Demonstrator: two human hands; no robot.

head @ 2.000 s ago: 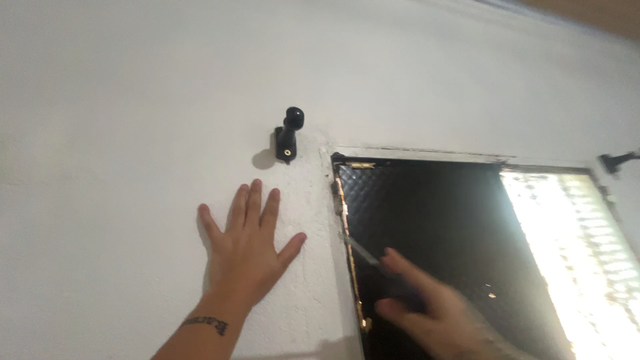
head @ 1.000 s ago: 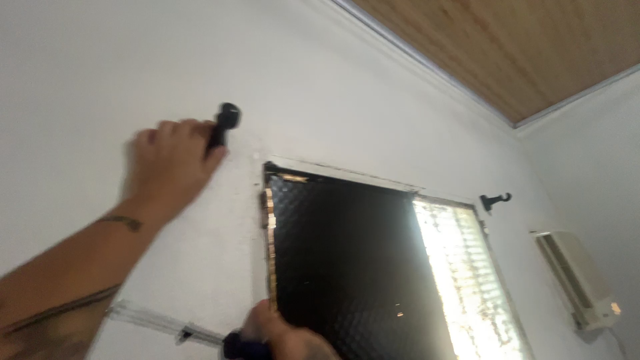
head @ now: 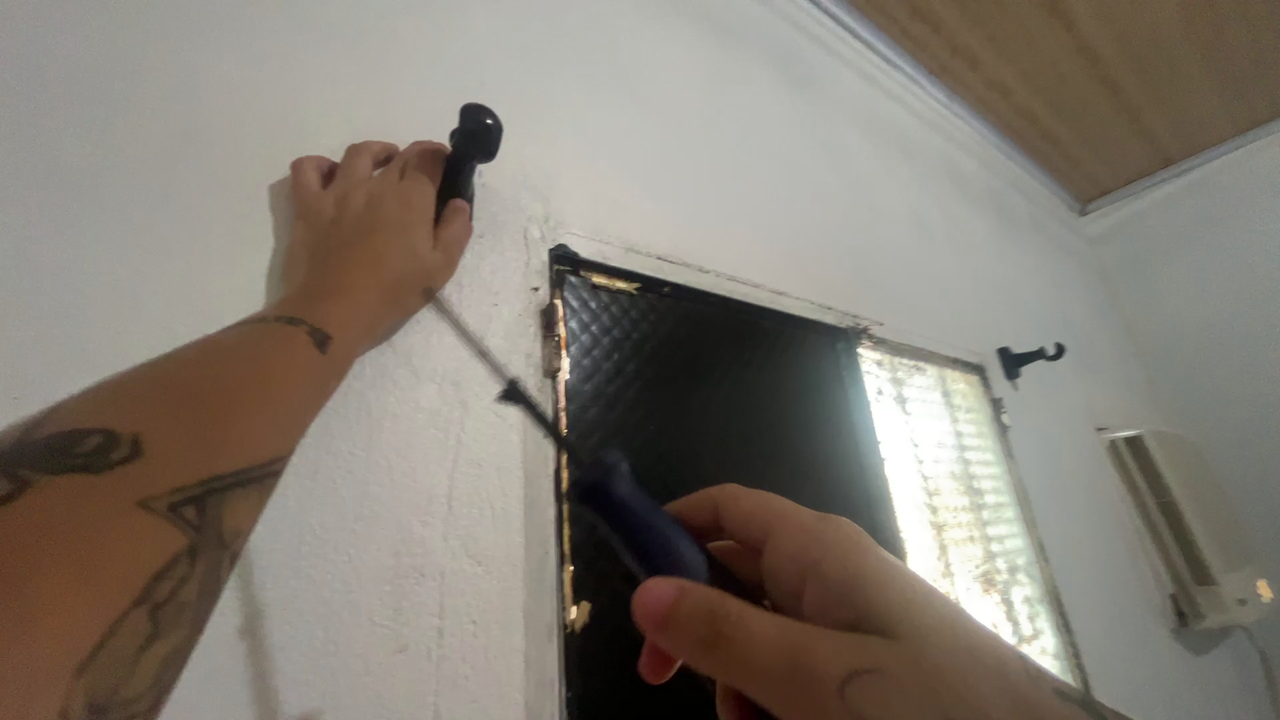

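A black curtain rod bracket (head: 474, 136) stands against the white wall, up and left of the window. My left hand (head: 375, 220) grips its lower part between thumb and forefinger, the other fingers bent against the wall; its base is hidden. In my right hand (head: 770, 590) is a screwdriver with a dark blue handle (head: 645, 520). Its thin shaft points up and left, and the tip appears near my left wrist. A small dark piece (head: 513, 392), perhaps a screw, shows along the shaft; whether it sits on the shaft I cannot tell.
Below and right of the bracket is a window with a dark quilted covering (head: 720, 400) and a bright uncovered pane (head: 960, 480). Another black bracket with a hook (head: 1030, 360) is on the wall beyond it. Farther right hangs a pale wall unit (head: 1170, 530). A wooden ceiling (head: 1080, 90) is above.
My left hand, flat on the wall below the bracket two seconds ago, has moved up and taken hold of it. My right hand has raised the screwdriver since one second ago. The view has shifted right.
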